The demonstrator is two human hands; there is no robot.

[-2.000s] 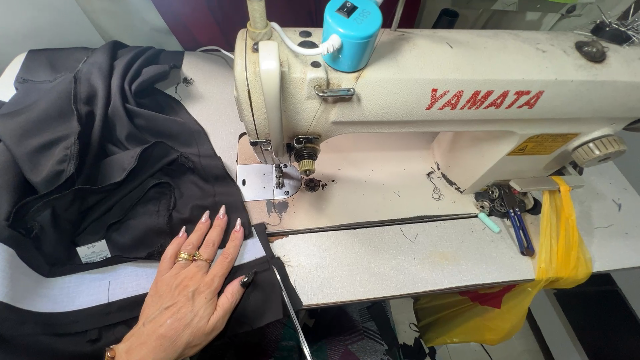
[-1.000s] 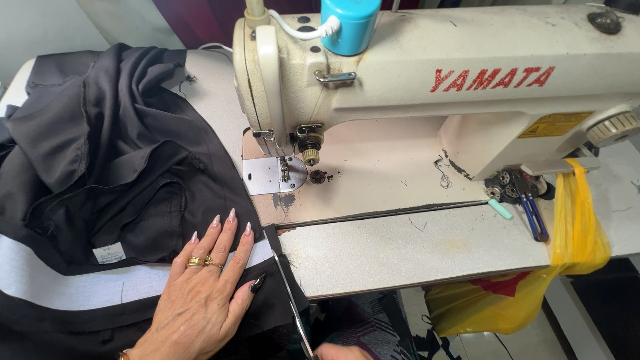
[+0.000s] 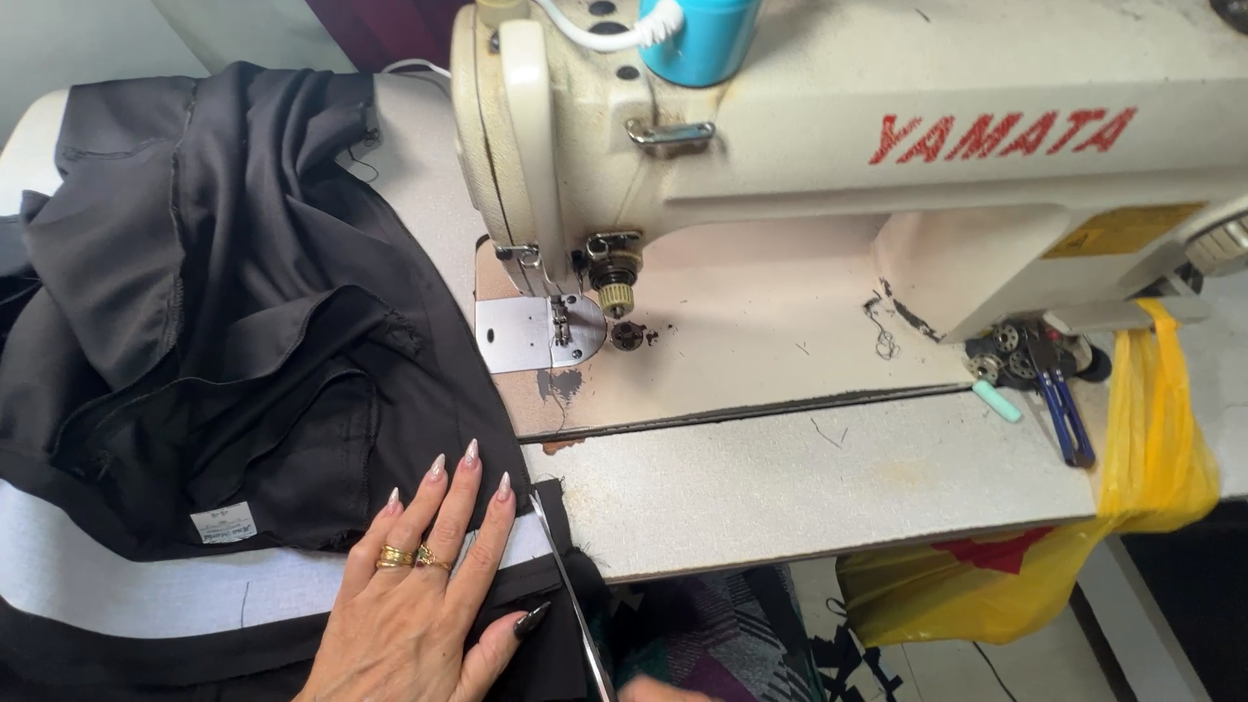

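My left hand (image 3: 419, 595) lies flat, fingers spread, on a black garment (image 3: 263, 292) with a white inner band (image 3: 146, 585). A small label with writing (image 3: 222, 524) is sewn inside the garment. At the bottom edge, only part of my right hand (image 3: 668, 690) shows, by the lower end of a pair of scissors (image 3: 573, 595); the handles are out of frame. The scissors' blades lie along the garment's right edge, their tips near the end of the white band, to the right of my left fingers.
A Yamata sewing machine (image 3: 838, 78) stands behind, its needle plate (image 3: 526, 331) right of the garment. On the table (image 3: 780, 487) lie a mint-coloured stick (image 3: 996, 401), blue-handled thread snips (image 3: 1065, 409) and bobbins (image 3: 1004, 351). A yellow plastic bag (image 3: 1160, 429) hangs at the right.
Part of my right hand has come into view at the bottom edge since the earliest frame. My left hand stays on the garment. The scissors remain at the garment's edge.
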